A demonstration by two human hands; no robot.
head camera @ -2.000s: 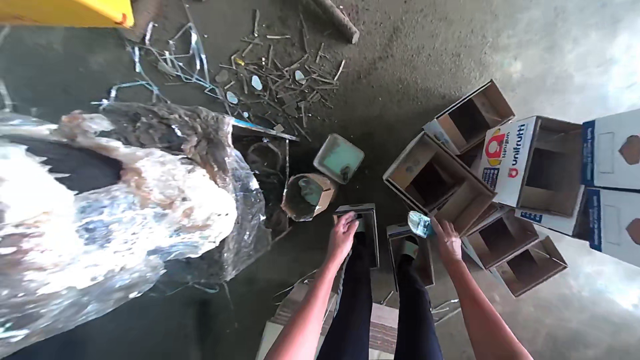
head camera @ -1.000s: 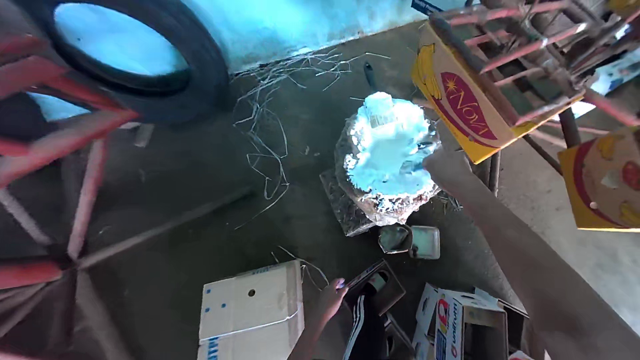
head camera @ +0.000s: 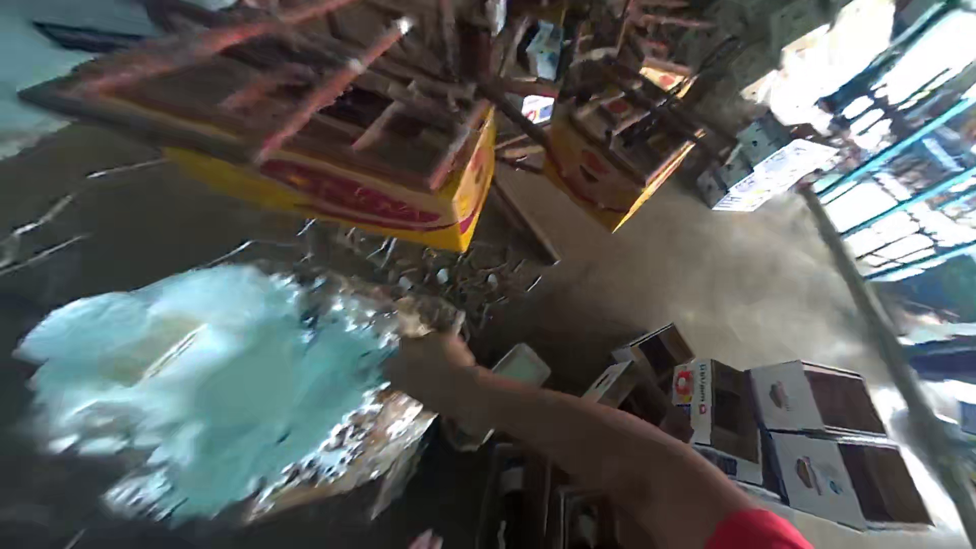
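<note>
A pale blue-green mass [head camera: 252,381], wrapped round with crumpled clear plastic [head camera: 366,450], fills the lower left. My right hand [head camera: 431,351] reaches to its right edge, beside the plastic; blur hides the fingers and whether they hold anything. At the bottom edge only a small blurred bit of my left hand [head camera: 425,540] shows. Below my right forearm stand open narrow boxes [head camera: 560,496] with dark things inside. A shallow pale tub [head camera: 522,364] lies just behind my right wrist.
Yellow cardboard boxes [head camera: 465,206] and reddish bars [head camera: 328,99] stand above the mass. Open cardboard boxes, one printed Unifrutti [head camera: 701,404], sit at the lower right. Loose straps [head camera: 53,213] and scattered scraps [head camera: 457,278] lie on the floor. A long pole [head camera: 877,328] runs down the right side.
Two seconds ago both hands were at the small boxes, the right near a bluish clear thing. My right hand has since moved to the blue-green mass. The view has swung strongly.
</note>
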